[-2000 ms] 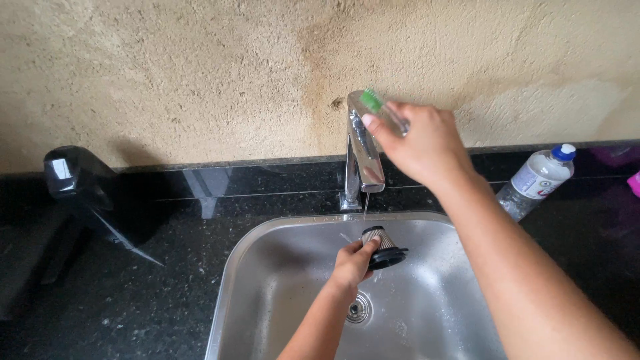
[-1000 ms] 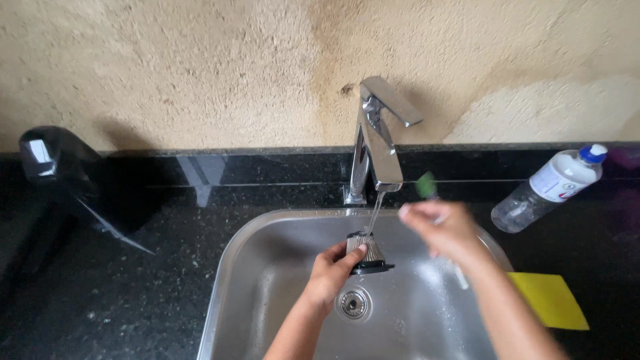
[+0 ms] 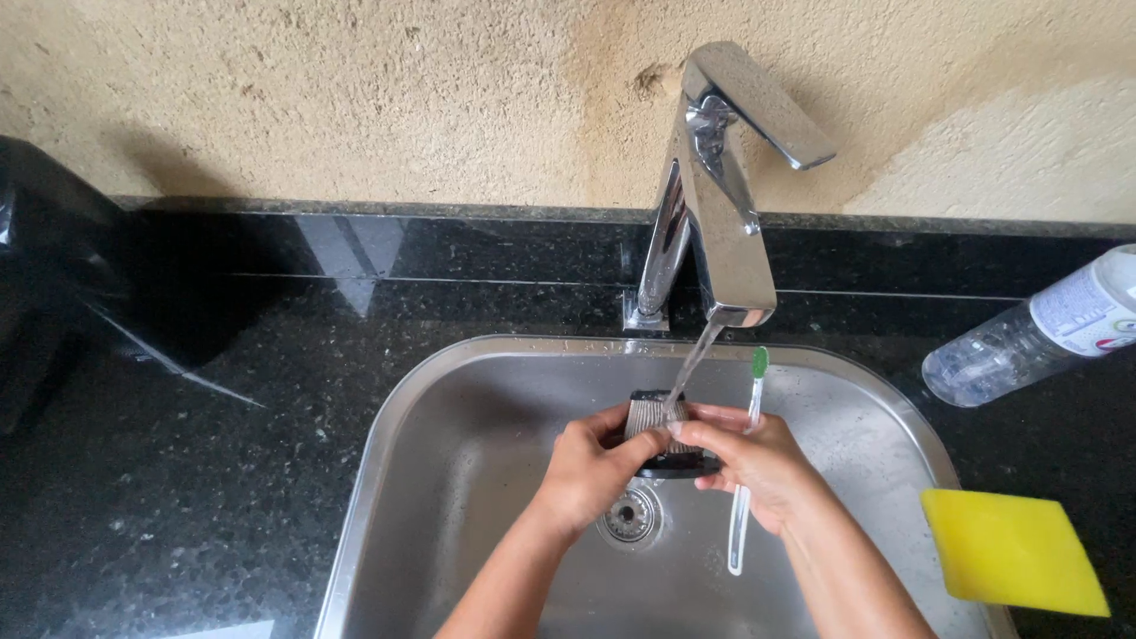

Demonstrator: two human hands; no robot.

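Observation:
Over the steel sink [image 3: 497,532], my left hand [image 3: 590,466] grips a small pleated filter [image 3: 652,417] with a black rim from its left side. My right hand [image 3: 741,453] holds the filter's right side and also a clear toothbrush [image 3: 737,532] with green bristles, which stands roughly upright between its fingers, bristles up. A stream of water from the chrome faucet [image 3: 741,266] falls on the filter's pleats. The fingers behind the filter are partly hidden.
The drain [image 3: 630,515] lies below the hands. A yellow sponge [image 3: 1016,550] rests at the sink's right edge, and a clear plastic bottle [image 3: 985,355] stands behind it. A black object [image 3: 53,266] is on the dark stone counter [image 3: 222,497] at left.
My right hand, with the toothbrush, has come down from the faucet's lever to the filter. The lever now points out to the right, and the water stream looks thicker. My left hand keeps the filter.

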